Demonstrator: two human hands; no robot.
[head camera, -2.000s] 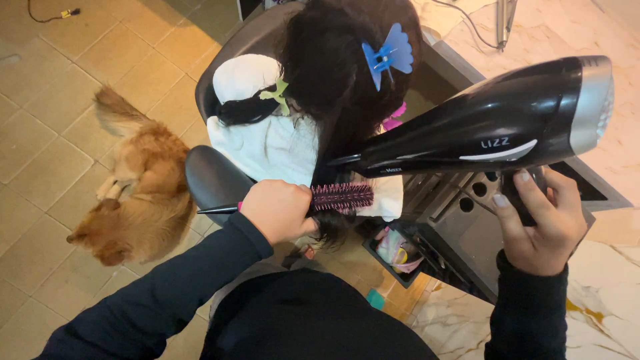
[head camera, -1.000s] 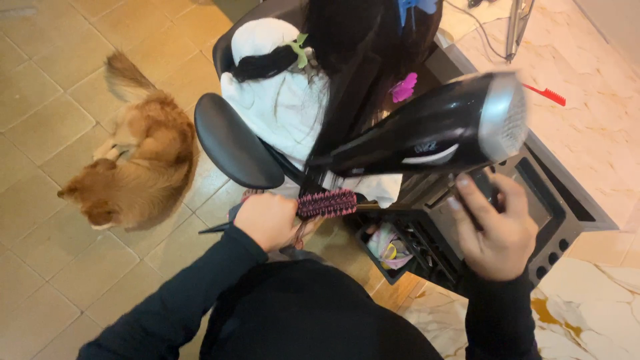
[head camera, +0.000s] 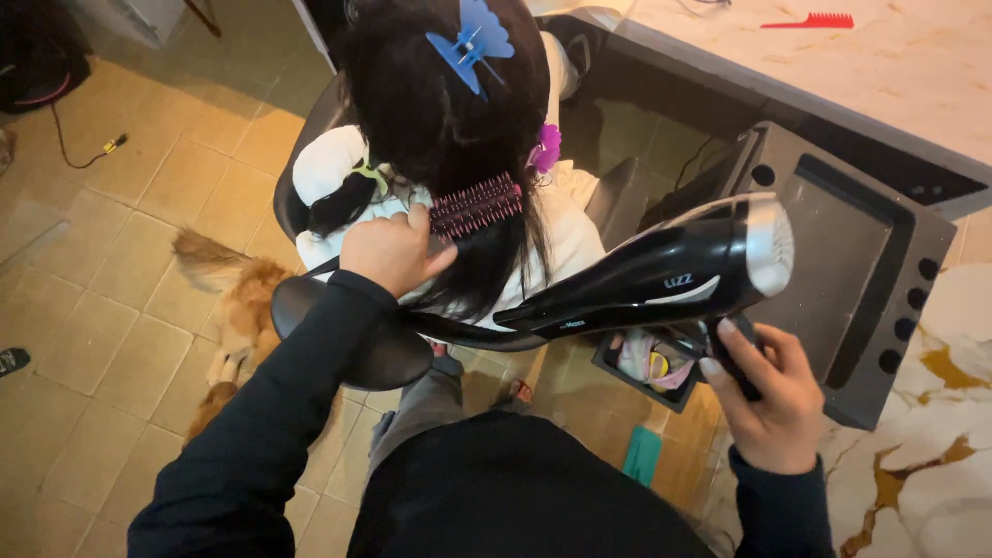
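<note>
My left hand grips the handle of a round hairbrush, whose pink bristles lie against the long dark hair of a seated person. In my right hand is the handle of a black hair dryer, its nozzle pointing left, just below the hair ends. A blue claw clip sits on top of the head. One purple clip is at the right side of the hair, and a light green clip is at the left, over a white towel.
A dark trolley stands at the right, with an open drawer of small items below the dryer. On the marble-look counter lies a red comb. The black chair's armrest is beneath my left forearm. A reddish dog lies on the tiled floor.
The brush was lower, by the hair ends near the armrest; now it is higher on the hair, below the head. The dryer stays in my right hand. The view has shifted.
</note>
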